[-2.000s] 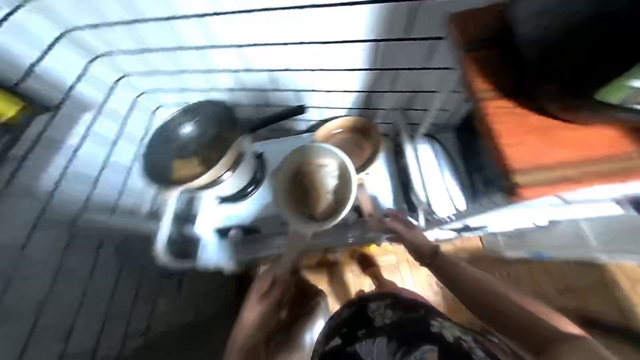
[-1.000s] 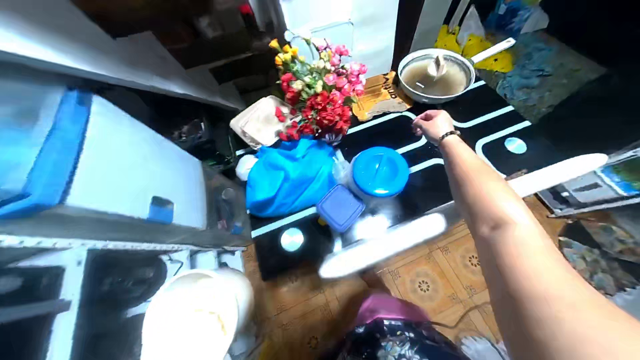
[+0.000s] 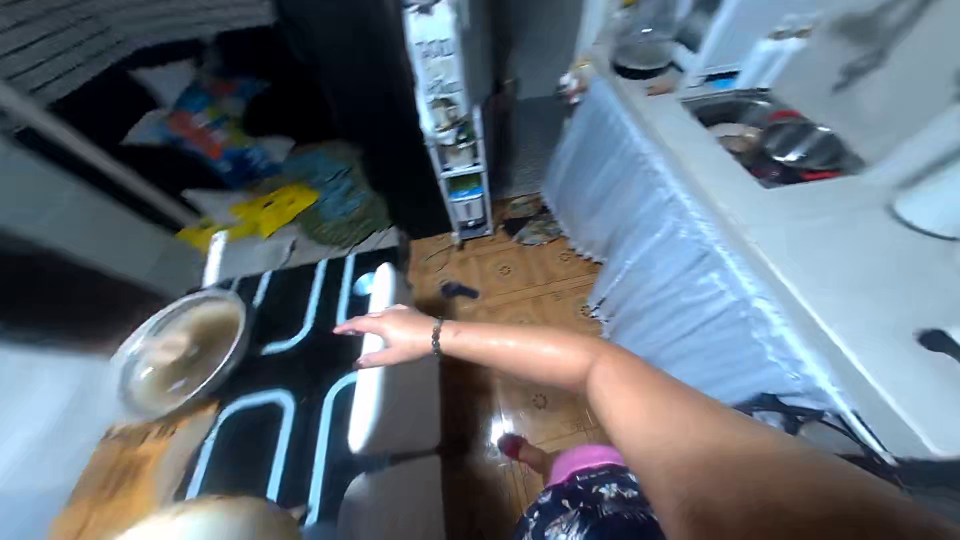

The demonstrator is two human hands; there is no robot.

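My right hand (image 3: pixel 390 334), with a dark bracelet at the wrist, reaches over the edge of a black table with pale line patterns (image 3: pixel 300 375). Its fingers are apart and nothing is in them. Beneath the palm runs a white rounded bar (image 3: pixel 373 390) along the table's edge. Left of the hand, a pan of cloudy liquid (image 3: pixel 184 352) stands on the table with a pale piece in it. A pale round thing (image 3: pixel 217 521), blurred, shows at the bottom left. My left hand is not in view.
A counter (image 3: pixel 832 247) with a sink (image 3: pixel 772 135) holding metal dishes runs along the right, above a pale curtain (image 3: pixel 660 247). A narrow white shelf (image 3: pixel 461 180) stands ahead. On the tiled floor (image 3: pixel 517 292) lies a dark object (image 3: pixel 459 290). Yellow cloth (image 3: pixel 277 210) lies beyond the table.
The view has swung strongly to the right, bringing in the sink counter. My right hand was beside the pan a second ago and is now over the table's edge.
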